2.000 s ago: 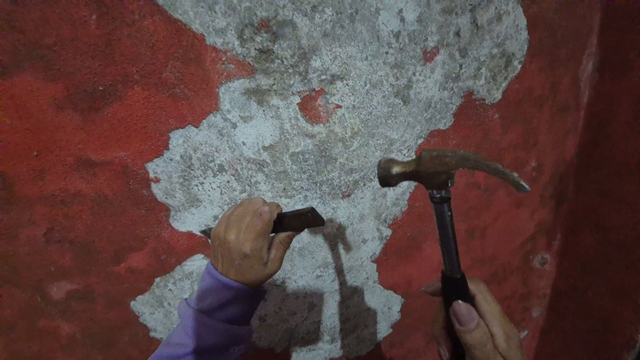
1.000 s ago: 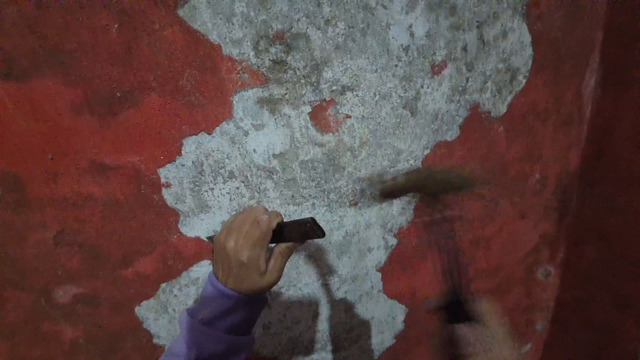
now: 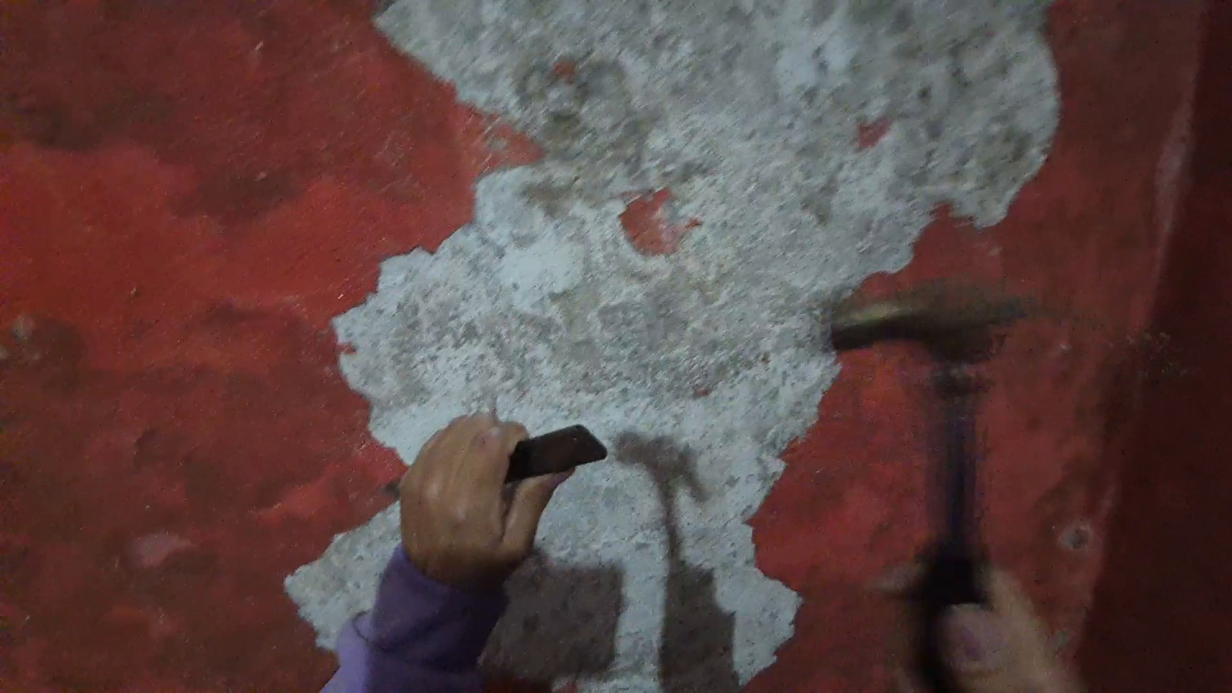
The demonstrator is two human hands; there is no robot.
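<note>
My left hand (image 3: 467,505), in a purple sleeve, grips a dark flat metal bar, probably a chisel (image 3: 558,453). One end of the bar sticks out to the right of the fist; its other end shows only slightly at the left, near the edge of the red paint. At the lower right, my right hand (image 3: 1006,635) is closed around the dark handle of a claw hammer (image 3: 929,322). The hammer is blurred, its head up and its striking face towards the left, apart from the bar. Behind both tools is a wall (image 3: 616,327) with bare grey plaster.
Red paint (image 3: 173,385) with jagged edges surrounds the bare patch. A small red remnant (image 3: 657,221) sits within the grey. Shadows of the hands and hammer (image 3: 674,500) fall on the plaster between the hands. A darker red strip of wall (image 3: 1169,462) runs down the right side.
The hammer in my right hand is sharp two seconds ago and blurred one second ago and now. My left hand keeps its hold on the bar near the same red paint edge.
</note>
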